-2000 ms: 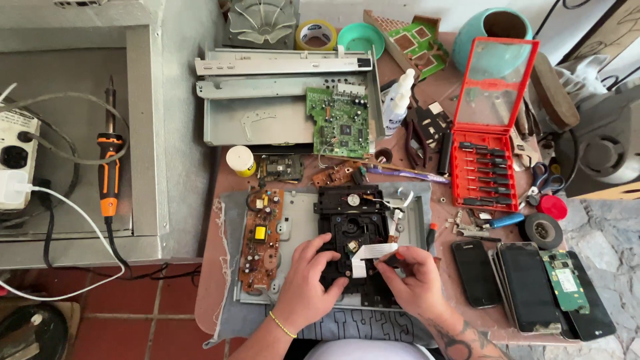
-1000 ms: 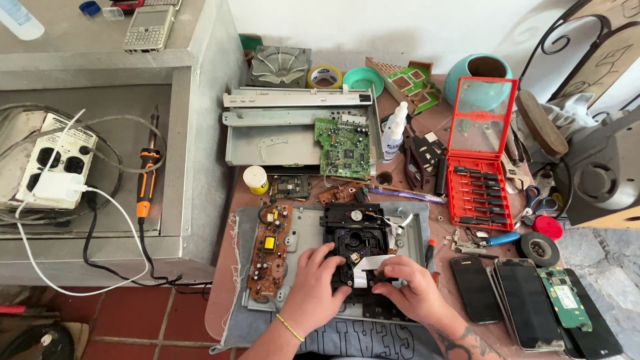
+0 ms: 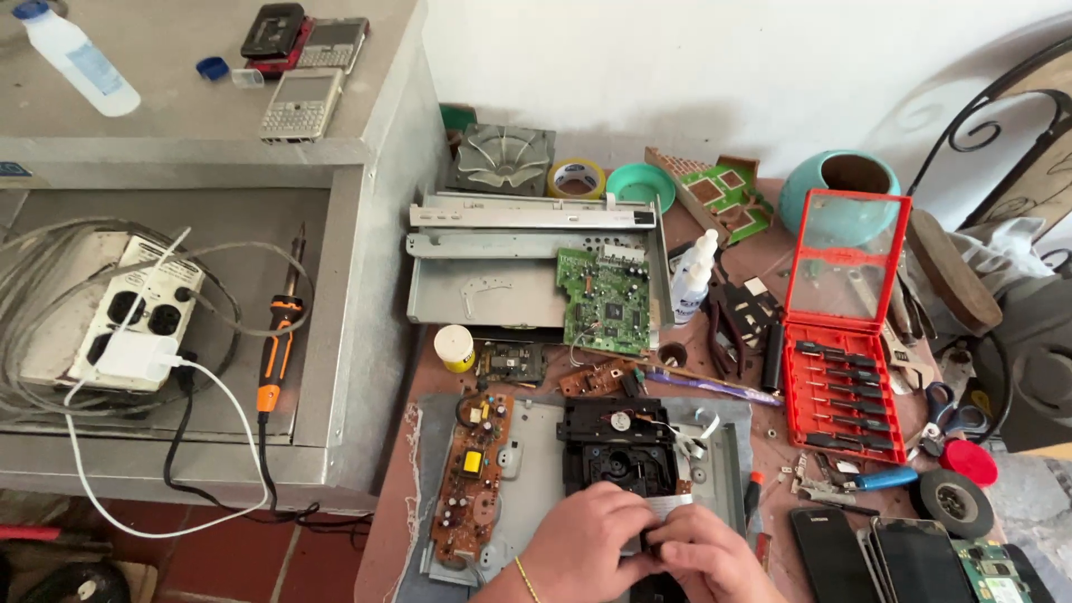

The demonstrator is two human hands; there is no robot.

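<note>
A black optical disc drive mechanism point(image 3: 620, 456) lies on a grey metal chassis plate point(image 3: 536, 435). My left hand point(image 3: 590, 536) and my right hand point(image 3: 708, 548) meet at its near end, fingertips close together; what they pinch is hidden. A white flat ribbon cable point(image 3: 670, 503) shows just above the fingers of my right hand. Left of the mechanism, on the same plate, lies a brown power circuit board point(image 3: 471, 477) with a yellow transformer. Another white ribbon point(image 3: 708, 424) curls at the plate's upper right.
A green circuit board point(image 3: 611, 301) rests on a metal casing point(image 3: 519, 293) behind. To the right are a red screwdriver case point(image 3: 846, 394), a blue-handled tool point(image 3: 883, 478) and a black smartphone point(image 3: 825, 553). A soldering iron point(image 3: 276, 352) lies on the metal counter at left, beside a power strip point(image 3: 138, 318).
Both hands have come closer together at the mechanism's near end, where they were spread over its middle before. The view has tilted up, showing more of the counter and wall.
</note>
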